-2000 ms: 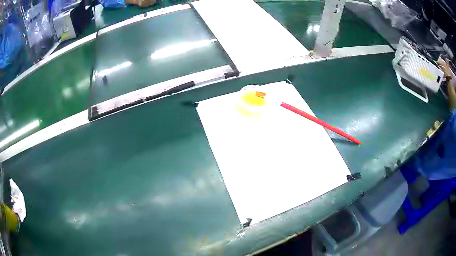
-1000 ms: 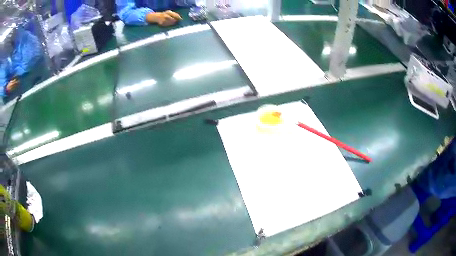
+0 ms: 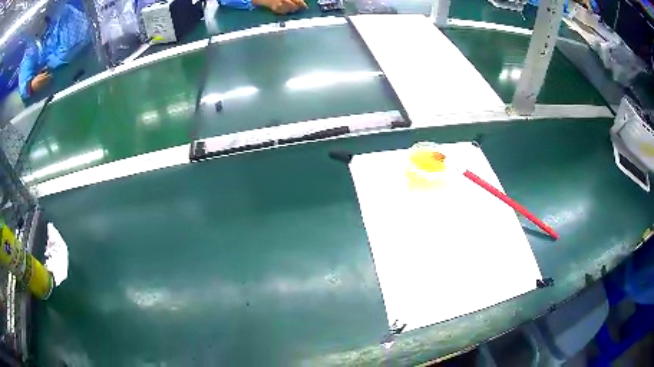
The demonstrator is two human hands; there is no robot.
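A white work sheet (image 3: 448, 251) lies on the green bench (image 3: 215, 251), with black tape at its corners. A small round pot (image 3: 428, 166) with yellow contents stands near the sheet's back edge, and something orange shows at its top. A long red handle (image 3: 510, 203) lies slanting from beside the pot over the sheet's right edge onto the bench. Neither my left hand nor my right hand is in the picture.
A yellow-green spray can (image 3: 26, 264) and crumpled white tissue (image 3: 57, 254) are at the left edge. A white post (image 3: 536, 64) rises behind the bench. Grey stools are at the lower right. A white device (image 3: 634, 143) stands at the right edge. Blue-sleeved people (image 3: 61, 43) are across the conveyor.
The view has turned left, so the sheet, pot and red handle sit further right in the picture. The spray can shows more, and the hand by the white device has left the view.
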